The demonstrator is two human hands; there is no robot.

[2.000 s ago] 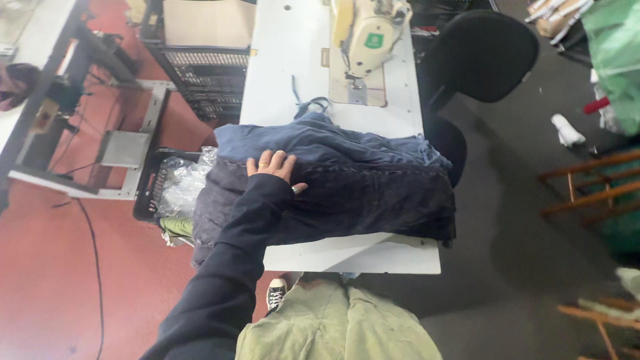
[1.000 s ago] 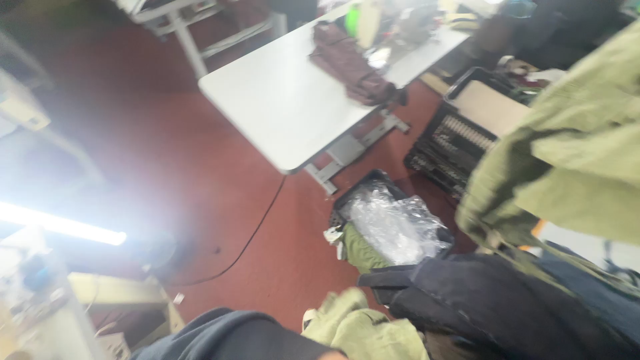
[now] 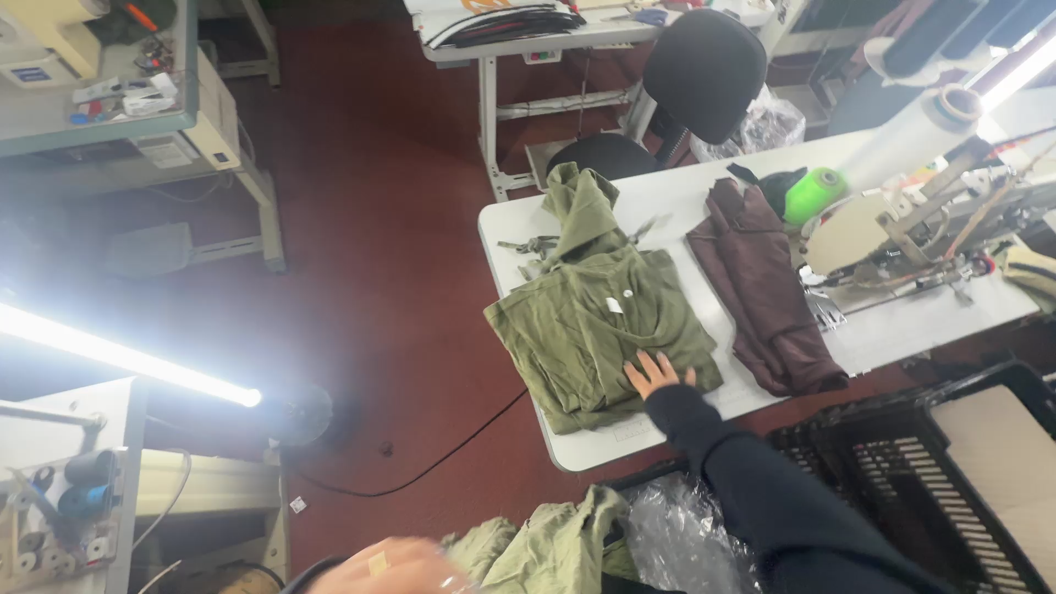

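My right hand [image 3: 657, 375] rests palm down with spread fingers on the lower right part of a folded olive-green garment [image 3: 577, 338]. The garment has a small white label and thin ties, and it lies on the rounded end of a white sewing table [image 3: 590, 450]. A dark brown garment [image 3: 763, 297] lies beside it, near the industrial sewing machine [image 3: 858, 231]. At the bottom edge, my left hand [image 3: 384, 568] is blurred and cut off, and whether it holds anything cannot be told. Light green fabric [image 3: 544, 540] shows close to it.
A black plastic crate [image 3: 891, 462] holding a flat beige piece stands at the lower right. Clear plastic bags [image 3: 685, 528] fill a container below the table. A black chair [image 3: 705, 74] stands behind. A lit tube lamp [image 3: 124, 355] and a cable [image 3: 437, 466] are on the left.
The view has turned from the table with the blue garments. Green cloth, raised at the right one second ago, is gone from there; a green garment now lies beside the brown one, under my right hand.
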